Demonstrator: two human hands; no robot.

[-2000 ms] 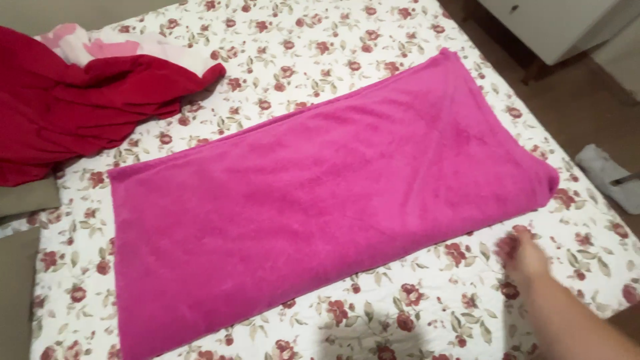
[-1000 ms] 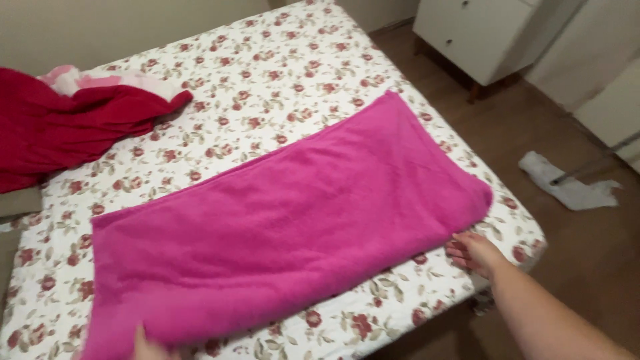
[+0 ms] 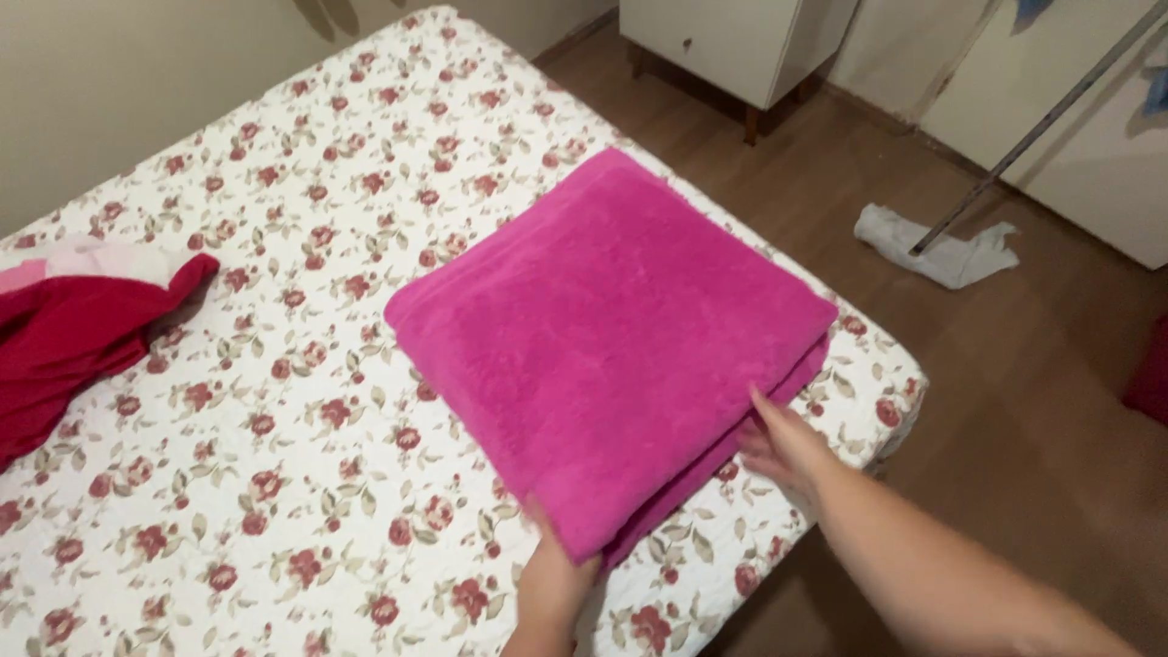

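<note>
A bright pink plush blanket [image 3: 620, 338], folded into a thick squarish bundle, lies on a bed with a floral sheet [image 3: 310, 401]. My left hand [image 3: 555, 577] is at the blanket's near corner, its thumb on the side and its fingers mostly hidden; whether it grips the cloth I cannot tell. At the near right edge, where the folded layers part, my right hand [image 3: 780, 443] touches the blanket with its thumb by the top layer and its fingers lower, beside the layers underneath.
A red blanket with a pink and white part [image 3: 82, 338] lies crumpled at the left. Beyond the bed's far right edge stands a white cabinet [image 3: 712, 46] on wooden legs. A pole [image 3: 1040, 132] rests on a pale cloth [image 3: 940, 246] on the wooden floor.
The pink blanket was a long rectangle; its left part is now folded over to the right, making a shorter, thicker bundle. My left hand has moved right with that end.
</note>
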